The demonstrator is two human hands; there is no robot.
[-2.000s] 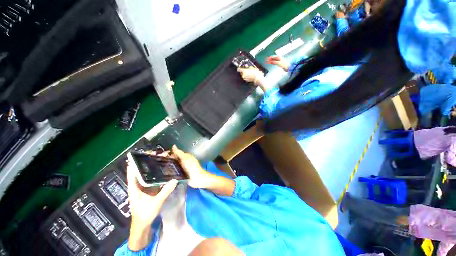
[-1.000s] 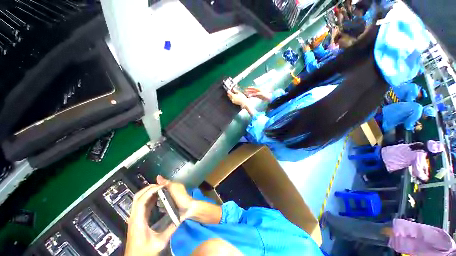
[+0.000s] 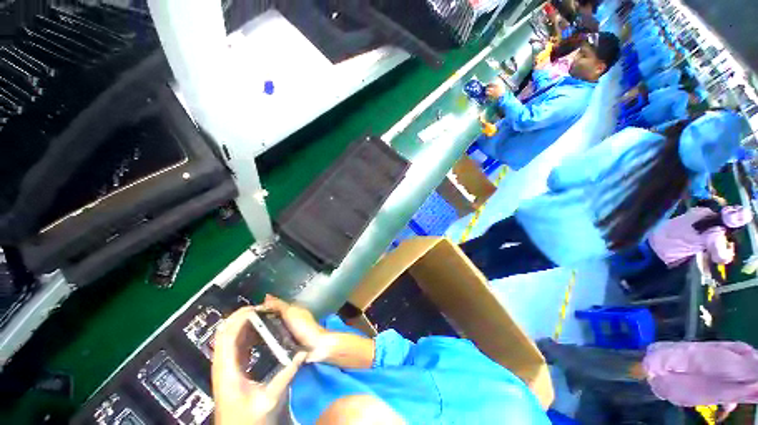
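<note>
An open phone unit [image 3: 270,338] is held on edge between my two hands, its pale rim towards me. My left hand [image 3: 235,365] grips it from the near left side. My right hand [image 3: 312,334] holds its far right side, fingertips near the top edge. Fingers hide much of the unit. Below left, the slotted foam tray [image 3: 135,368] holds several open phone units [image 3: 169,383] with silvery board areas.
A closed-looking black foam tray [image 3: 342,199] lies on the bench rail. An open cardboard box [image 3: 486,311] with dark contents is beside my lap. A white shelf post [image 3: 252,195] stands over the green conveyor [image 3: 195,249], which carries loose units. People in blue and pink smocks are at right.
The unit has turned from face-up to on edge between my hands. The neighbouring person has moved away from the black foam tray towards the right.
</note>
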